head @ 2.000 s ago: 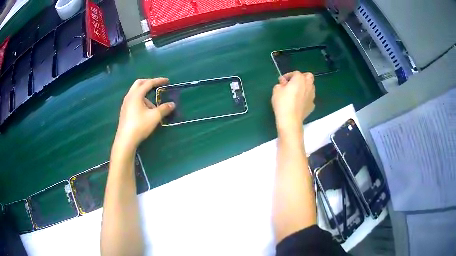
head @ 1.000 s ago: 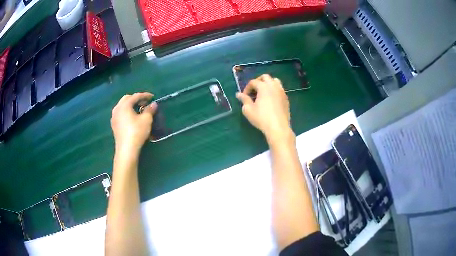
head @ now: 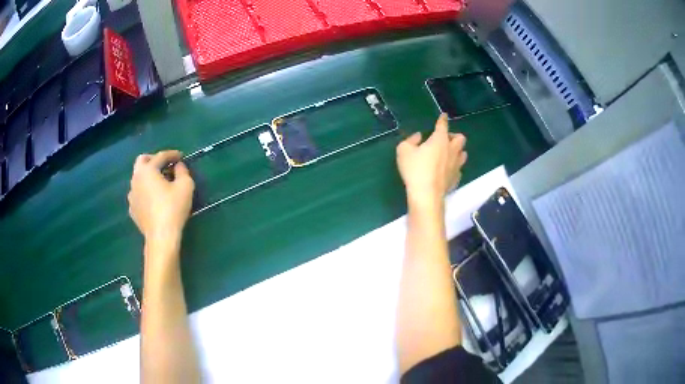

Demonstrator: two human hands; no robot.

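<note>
My left hand (head: 160,196) grips the left end of a phone middle frame (head: 239,166) on the green belt. Its right end touches a second middle frame (head: 300,142), which lies on the belt with no hand on it. My right hand (head: 432,161) is at the lower left corner of a third middle frame (head: 445,96) farther right, index fingertip at its edge; whether it touches is unclear. The thumb and other fingers hold nothing visible. More middle frames (head: 98,315) lie in a row at the lower left, partly behind my left forearm.
A white sheet (head: 300,322) lies nearest me, with stacked frames (head: 518,259) at its right. A black tray (head: 71,97) with a red card (head: 120,64) is upper left, a red tray (head: 323,22) top centre. Printed sheets (head: 620,225) lie far right. Grey metal equipment (head: 544,64) stands upper right.
My left hand has moved left with its frame. My right hand has let go of the second frame, now against the left one, and moved right to another frame, now fully in view.
</note>
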